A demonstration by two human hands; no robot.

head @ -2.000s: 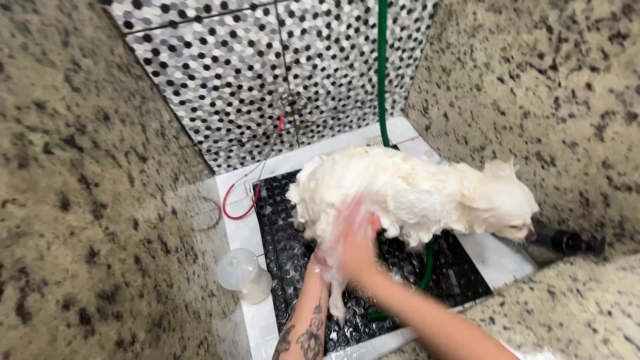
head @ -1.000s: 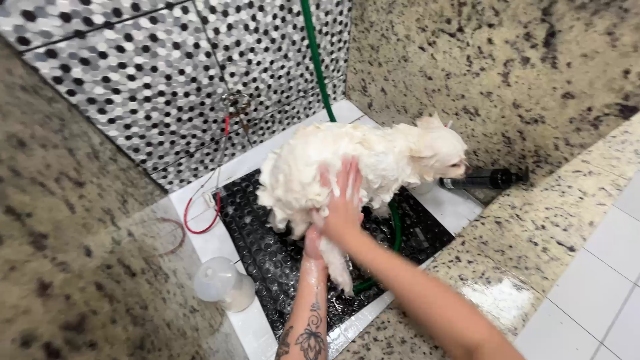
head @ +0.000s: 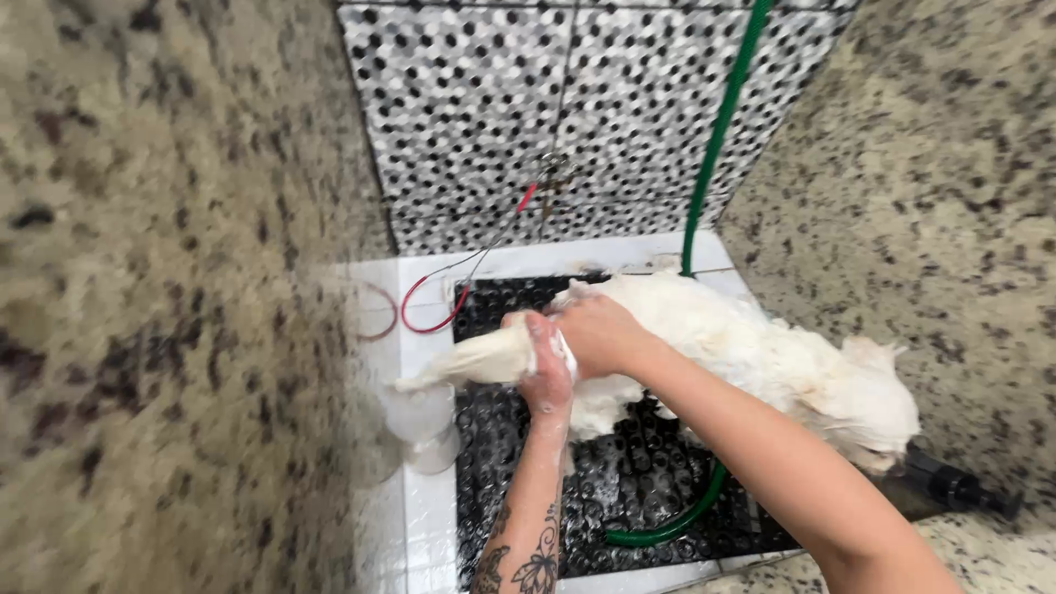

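A white dog point(head: 718, 338), its coat wet and lathered, stands on a black rubber mat point(head: 594, 487) with its head to the right. My left hand point(head: 549, 363) is closed around the dog's tail point(head: 478, 359), whose wet tip points left above a translucent plastic container point(head: 429, 425). Touching the left hand, my right hand point(head: 598, 330) lies at the dog's rump by the base of the tail, its fingers curled and partly hidden. Whether those fingers grip anything cannot be seen. Foam covers parts of both hands.
A green hose point(head: 726, 124) runs down the tiled wall, and a length of it curves over the mat. A red-coated cable loop point(head: 429, 305) hangs at the back left. Near the dog's muzzle lies a black nozzle-like object point(head: 949, 483). Speckled stone walls point(head: 190, 289) stand at the sides.
Both hands have moved from the dog's hind leg and flank to its rear, where the left one has taken hold of the tail. The view has shifted.
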